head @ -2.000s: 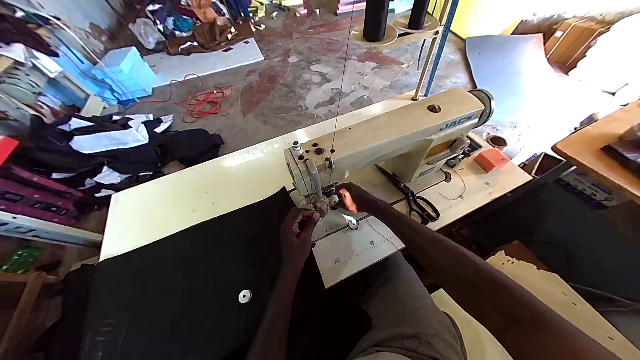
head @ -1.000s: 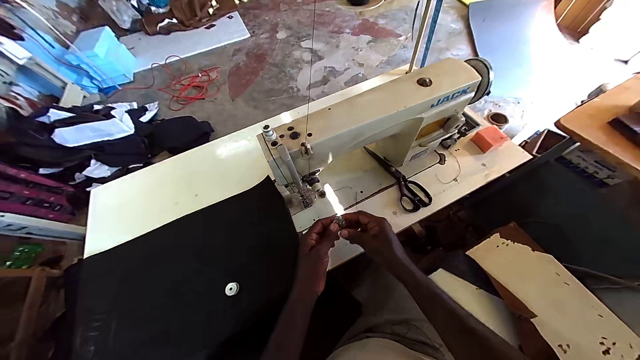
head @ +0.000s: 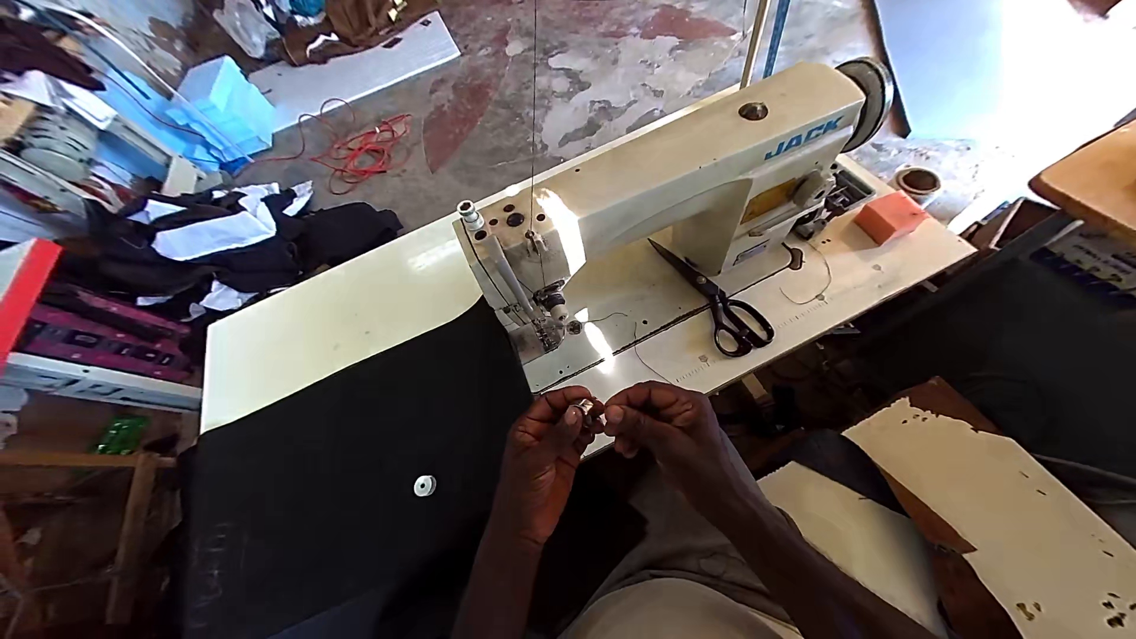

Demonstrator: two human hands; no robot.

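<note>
Between its thumb and fingers my left hand [head: 552, 435] holds a small metal part, likely a bobbin case [head: 583, 408]. My right hand [head: 655, 424] meets it from the right, fingertips pinched at the part; whether they grip it or a thread is too small to tell. Both hands are just in front of the JACK sewing machine [head: 674, 169], near its needle area. Black fabric [head: 355, 479] covers the left part of the machine table [head: 355, 328], and a white bobbin-like disc [head: 425, 485] lies on it. Black-handled scissors [head: 741, 327] rest on the machine bed.
An orange-red block [head: 890, 218] sits at the table's right end, beside a loose thread. Dark and white cloth [head: 213, 232] is heaped beyond the left edge. Red cord [head: 368, 151] lies on the floor. Worn pale boards [head: 1003, 497] are at the lower right.
My hands have come away from the needle area toward my body, where they were two seconds ago beside the machine head. The small metal part now shows in my left fingers.
</note>
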